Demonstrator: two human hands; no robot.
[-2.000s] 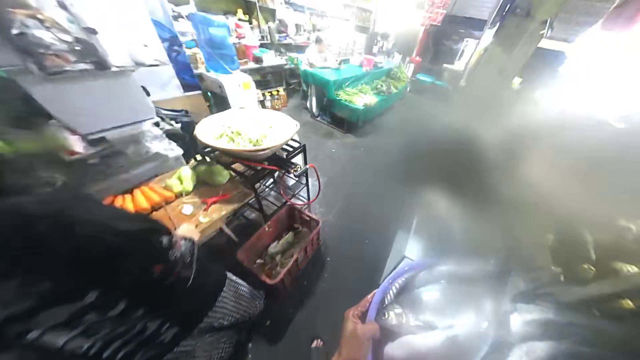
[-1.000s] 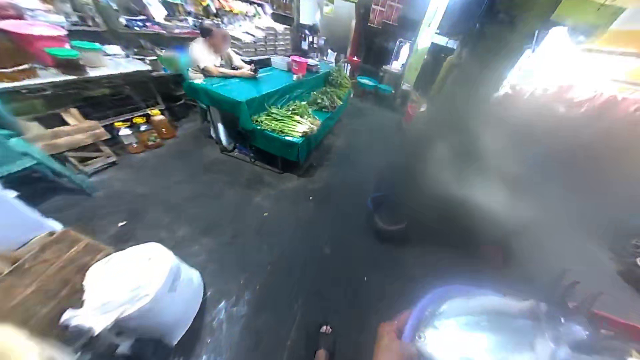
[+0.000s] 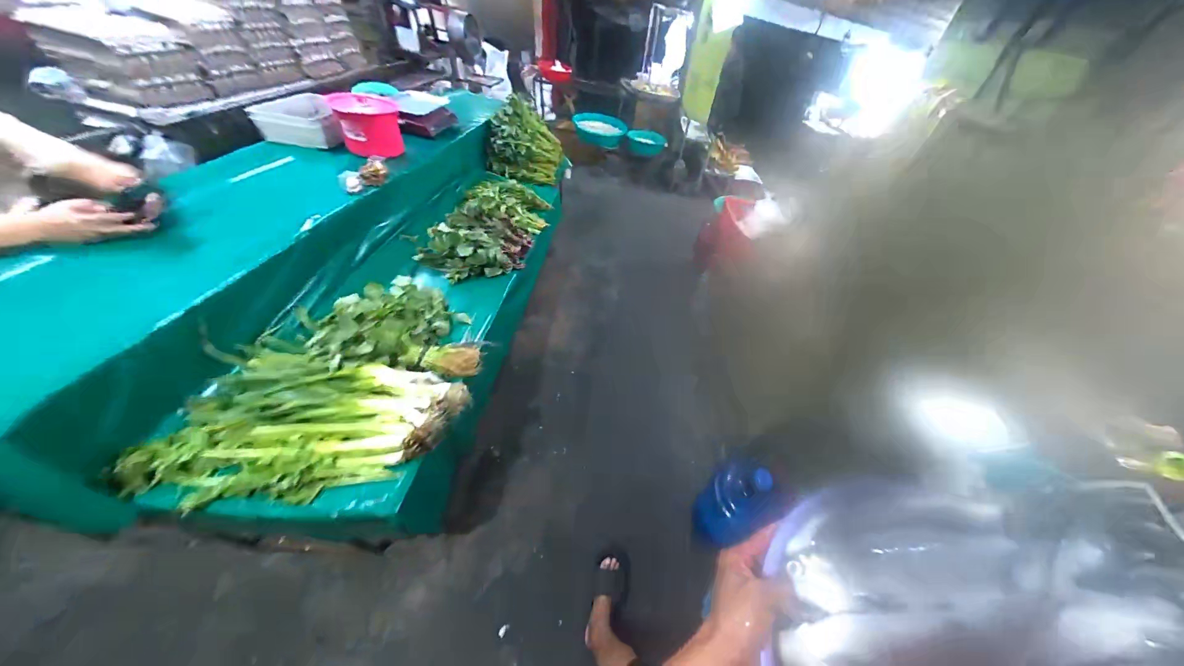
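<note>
At the lower right, my left hand (image 3: 745, 592) grips the left rim of a basin with a purple rim (image 3: 775, 564). Silvery, shiny contents (image 3: 934, 573) fill the basin; blur and glare keep me from telling what they are. My right hand is not in view. Just beyond my left hand is a blue plastic water jug (image 3: 735, 504), low beside the walkway. My sandalled foot (image 3: 610, 572) shows on the dark floor. Much of the right side is smeared by a grey blur.
On the left, a green-covered stall table (image 3: 213, 240) bears leafy greens (image 3: 305, 425), a pink bucket (image 3: 366, 125) and a grey tub (image 3: 296, 120). Behind it, a person's hands (image 3: 92, 208) hold something dark. Teal basins (image 3: 599, 130) and a red bucket (image 3: 726, 231) stand farther along the walkway.
The green stall, far off earlier, is now close on the left. The cutting board with carrots and the white sack have left the view. My left hand keeps hold of the basin.
</note>
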